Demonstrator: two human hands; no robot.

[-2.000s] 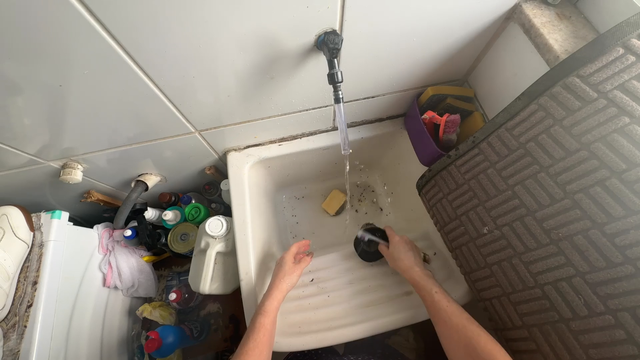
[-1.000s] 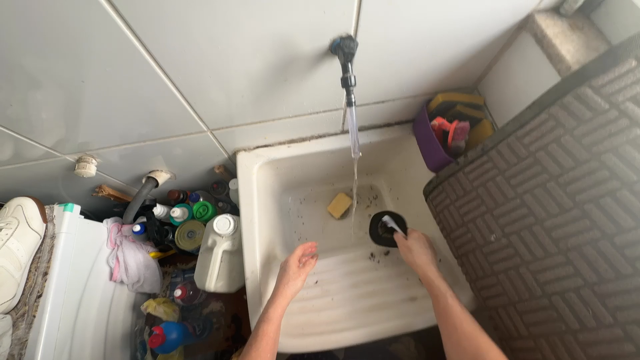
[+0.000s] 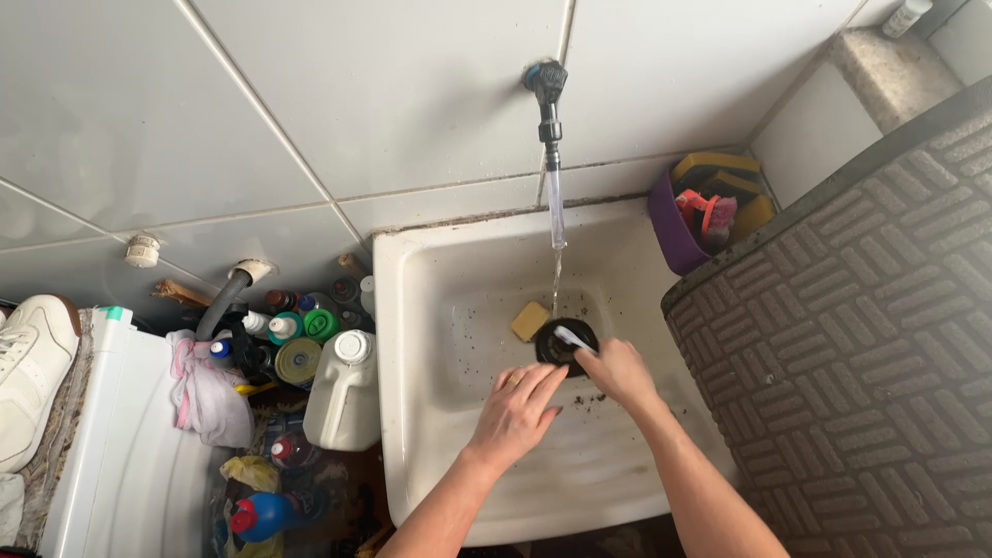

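A dark, rounded object (image 3: 552, 350), perhaps a lid or shallow dish, is low in the white laundry sink (image 3: 391, 372), under water running from the tap's clear hose (image 3: 556, 209). My right hand (image 3: 620, 373) grips a small white-handled tool (image 3: 573, 339), perhaps a brush, over the dark object. Its working end is unclear. My left hand (image 3: 518, 411) has its fingertips at the dark object's near edge; whether they grip it I cannot tell. A yellow bar or sponge (image 3: 530, 321) lies on the sink floor just left of it. Dark specks are scattered about the basin.
A purple tub (image 3: 676, 225) with sponges and a pink brush stands at the sink's back right corner. A large textured grey panel (image 3: 852, 333) borders the right side. Left of the sink are a white jug (image 3: 341, 395), several bottles and a pink-white cloth (image 3: 209, 395).
My left hand has moved right, from apart in the basin to the dark object's edge. The dark object now sits under the water stream, with the white-handled tool still in my right hand.
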